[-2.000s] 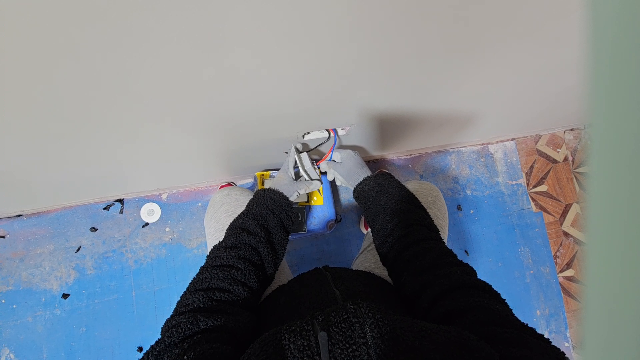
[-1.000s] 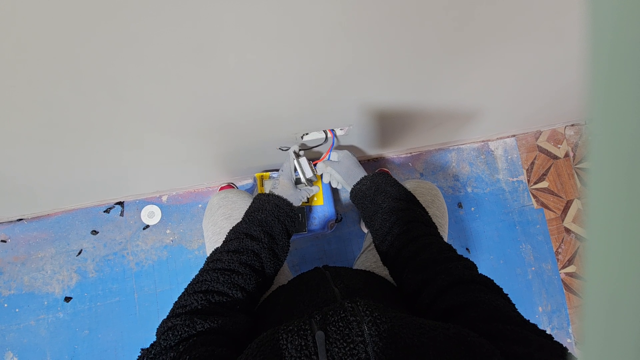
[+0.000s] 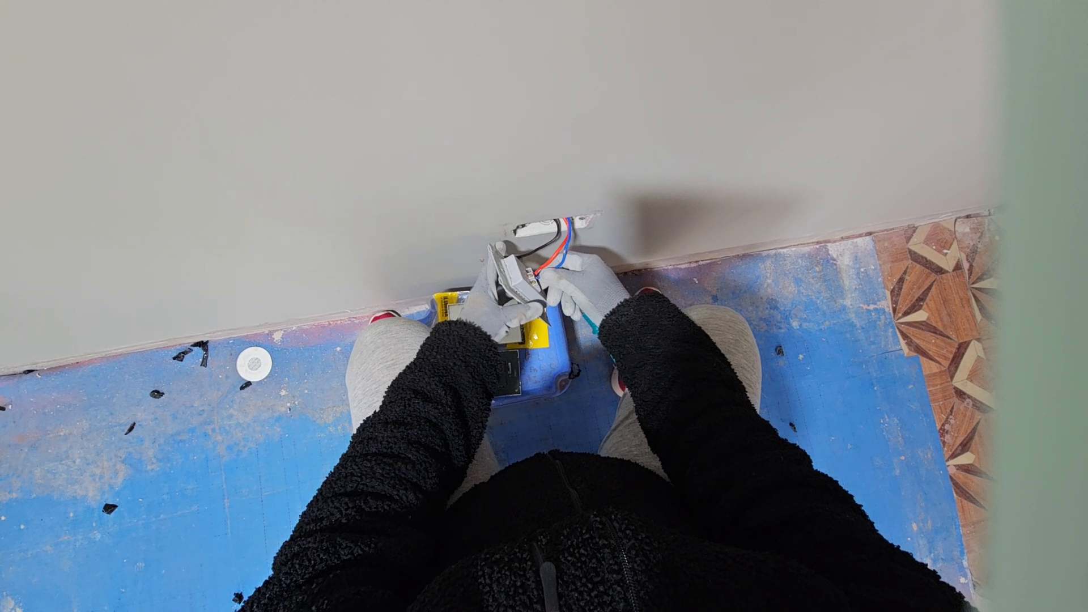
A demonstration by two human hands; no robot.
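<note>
My left hand, in a pale grey glove, grips a white electrical socket or switch module tilted in front of the wall. Red, blue and black wires run to the module from a white wall box set low in the wall. My right hand, gloved alike, is at the module's right side and holds a tool with a teal handle, probably a screwdriver; its tip is hidden. Below both hands lies a blue case with a yellow-edged packet and a black flat item on it.
The grey wall meets a blue, paint-stained floor covering. A white round disc and several black scraps lie at the left. Patterned wood-look flooring shows at the right, beside a blurred green edge. My knees flank the case.
The teal handle now shows below my right hand. Both hands stay at the module, with only small shifts of the fingers.
</note>
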